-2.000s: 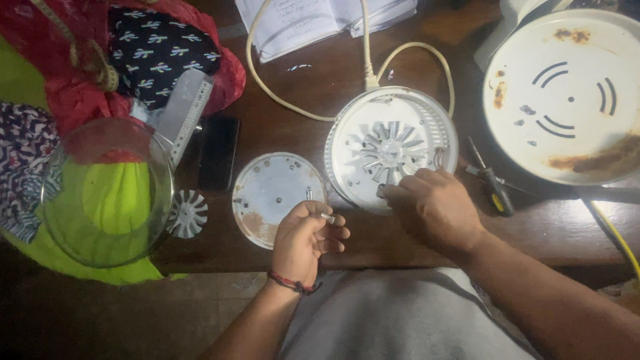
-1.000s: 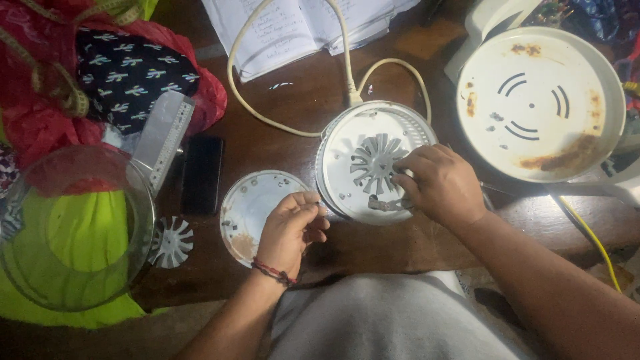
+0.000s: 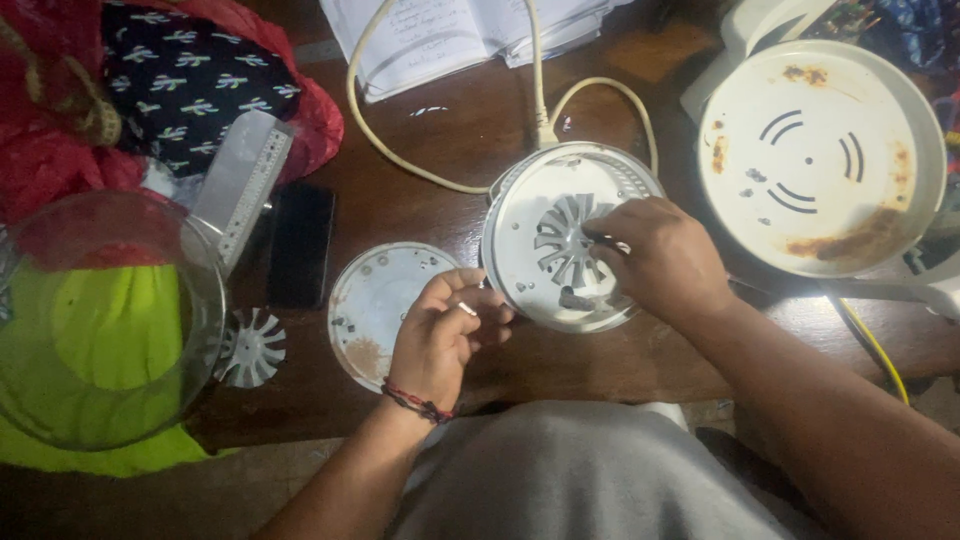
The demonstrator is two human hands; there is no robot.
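Observation:
A round white appliance housing with a vented rim lies on the wooden table. Inside it sits a metal fan wheel with many blades. My right hand is over the wheel, its thumb and forefinger pinched at the hub; whatever is between them is hidden. My left hand is at the housing's lower left edge, fingers curled, with a small pale metal piece between them. Behind my left hand lies a round metal plate with a brown stain. A second fan wheel lies further left.
A glass bowl stands at left over green cloth, near a ruler and a dark phone. A rust-stained white round cover is at right. A beige cord loops behind the housing, by an open notebook.
My right hand has moved from the housing's lower right rim to the centre of the fan wheel. My left hand has come nearer to the housing's edge.

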